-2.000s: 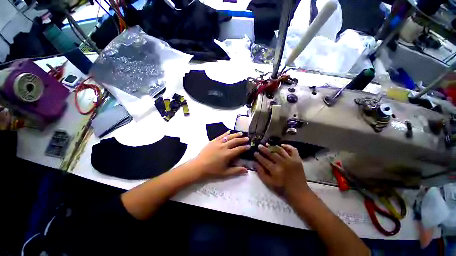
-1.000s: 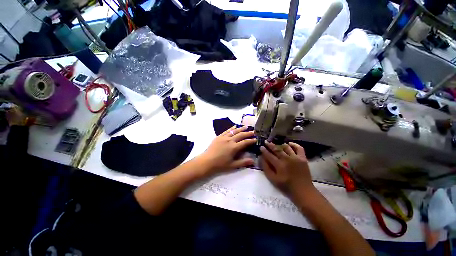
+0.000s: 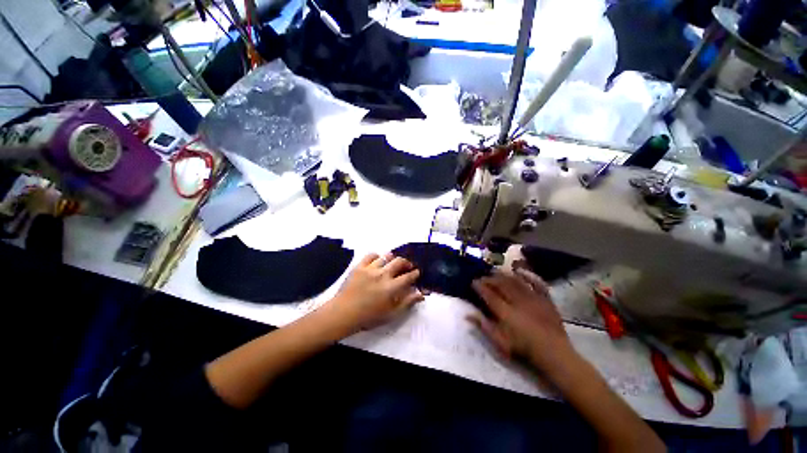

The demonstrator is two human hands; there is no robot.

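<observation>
A black curved cloth piece [image 3: 447, 266] lies on the machine bed, left of and below the sewing machine's needle end [image 3: 478, 212]. A faint mark shows on its middle. My left hand [image 3: 382, 287] lies on its left end, fingers curled at the edge. My right hand [image 3: 522, 311] is on its right end, slightly blurred. Whether the fingers pinch the cloth cannot be told. A second black curved piece [image 3: 274, 270] lies flat at left. A third [image 3: 403, 168], with a small pale mark, lies behind. Black and yellow labels [image 3: 332, 190] lie in a loose heap.
Red-handled shears [image 3: 681, 382] lie right of my right hand. A crinkled plastic bag [image 3: 265, 119] lies behind the labels. A grey-blue flat rectangle [image 3: 232, 209] and a red cord [image 3: 192, 171] are at left. A purple machine [image 3: 97, 155] stands far left, with a person's hand near it.
The black piece has come out from under the needle end toward the left and front, and more of it shows. My left hand has moved left and down; my right hand has shifted slightly down.
</observation>
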